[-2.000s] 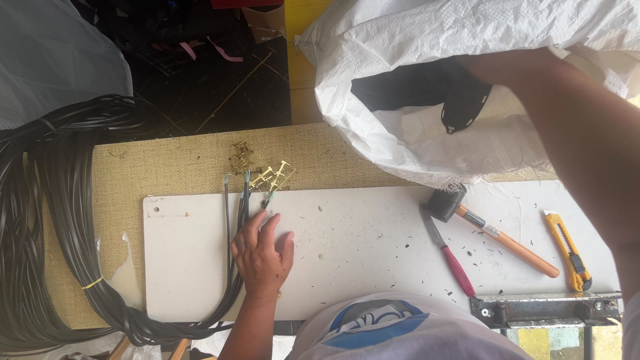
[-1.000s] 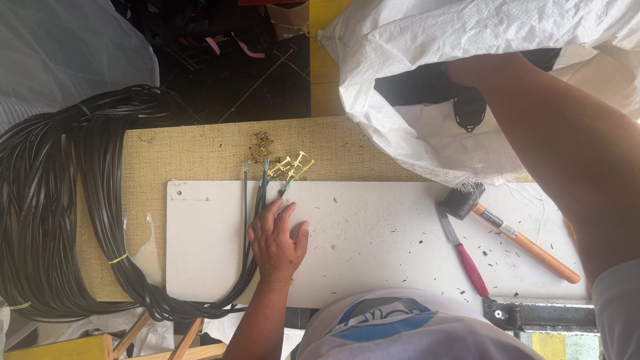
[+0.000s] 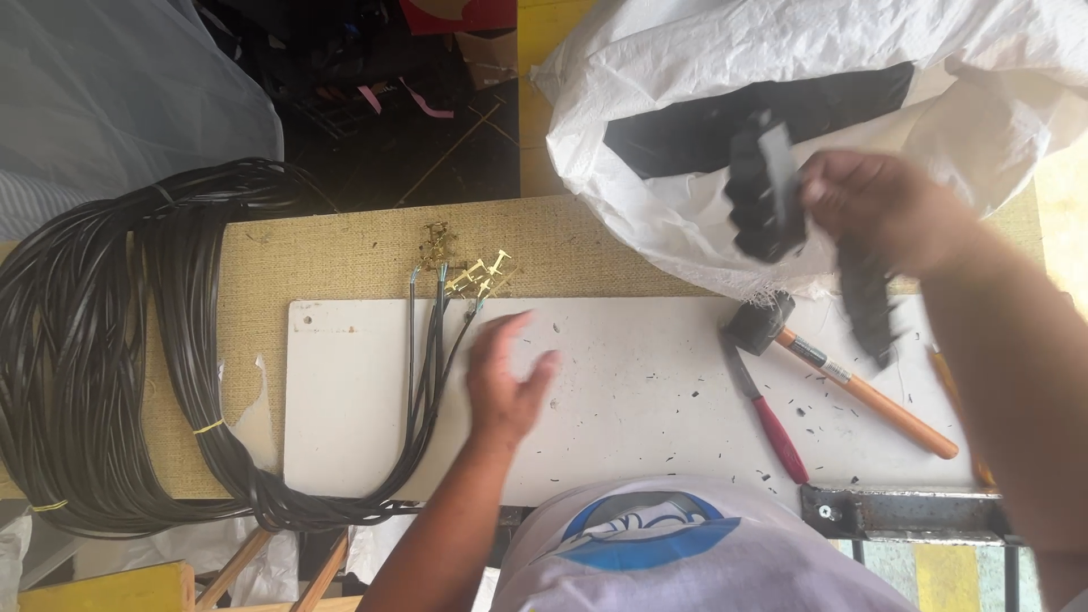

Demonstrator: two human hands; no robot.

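Note:
My right hand is blurred at the mouth of a white woven sack, shut on a black molded strip with a scalloped edge; part of the dark material hangs below the hand. My left hand holds nothing, fingers apart, over the white board. Just left of it lie black cables with bared ends, beside brass-coloured terminals. A black-headed mallet with a wooden handle and a red-handled knife lie on the board.
Big coils of black cable tied with yellow bands cover the left side. A yellow utility knife is partly hidden under my right forearm. A metal bracket sits at the near edge. Black scraps dot the board.
My right hand has come out of the sack with the black strip. My left hand has moved away from the cable ends, to the right.

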